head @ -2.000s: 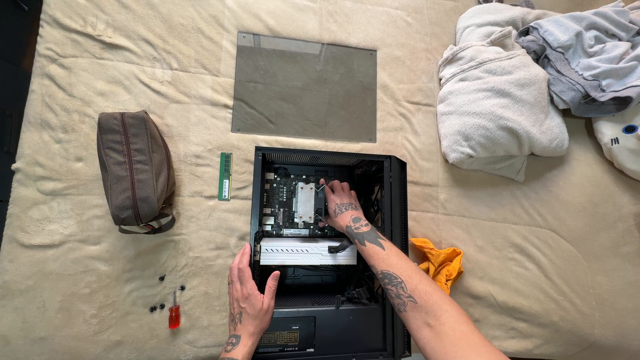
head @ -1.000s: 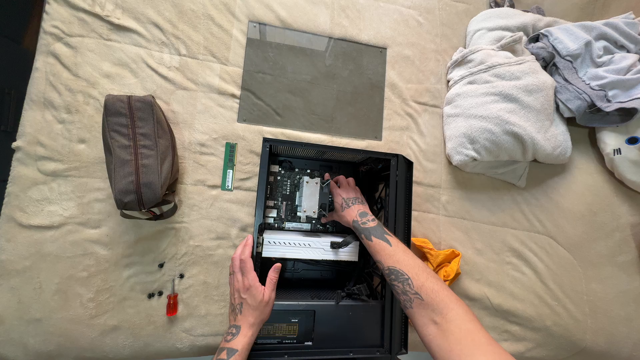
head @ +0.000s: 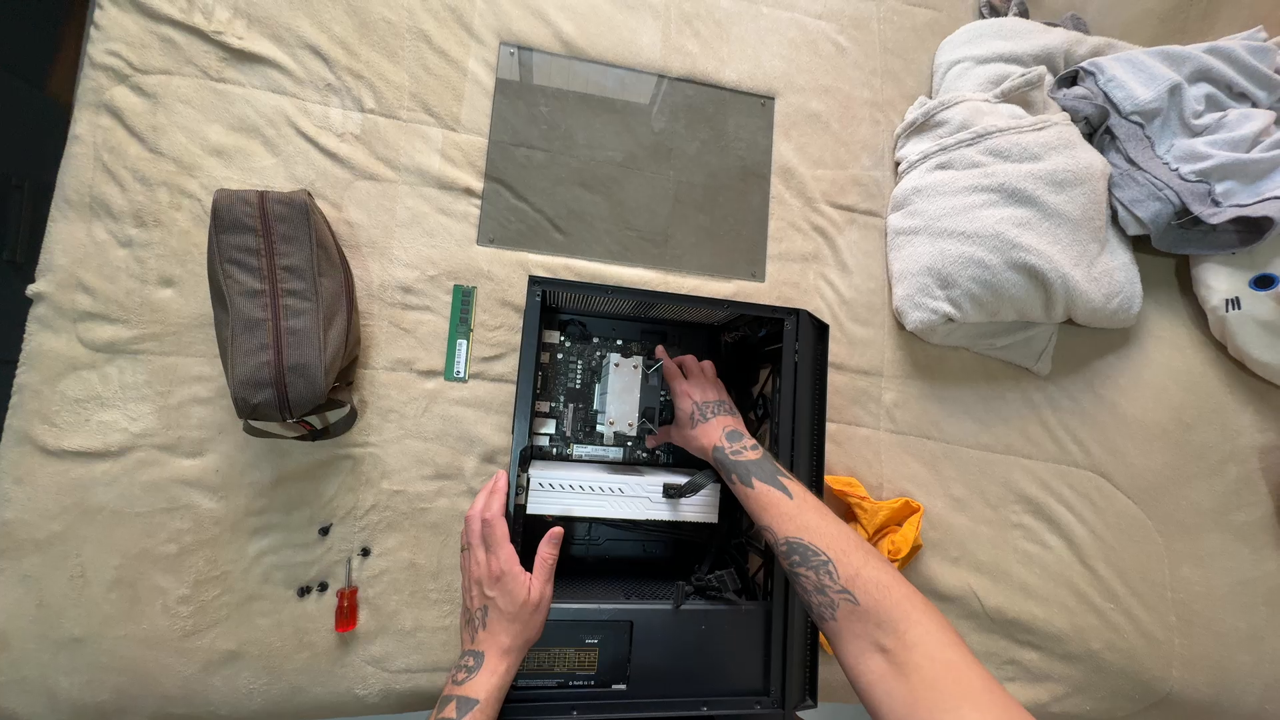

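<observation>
A black computer case (head: 812, 420) lies on its side with its interior showing. My right hand (head: 692, 405) reaches inside, thumb and fingers spread around the right side of the CPU cooler (head: 622, 395), at its fan; whether it grips the fan is hard to tell. The motherboard (head: 575, 372) lies beneath the cooler. Below them in view is a white graphics card (head: 600, 492) with a black power cable (head: 692, 485) plugged in. My left hand (head: 508, 575) rests at the case's left edge, fingers apart, holding nothing. A green memory module (head: 460, 333) lies on the blanket left of the case.
A glass side panel (head: 628, 165) lies beyond the case. At the left are a brown zippered pouch (head: 283, 305), a red screwdriver (head: 346, 608) and several black screws (head: 322, 587). An orange cloth (head: 885, 520) touches the case's right side; folded fabrics (head: 1010, 200) lie at the upper right.
</observation>
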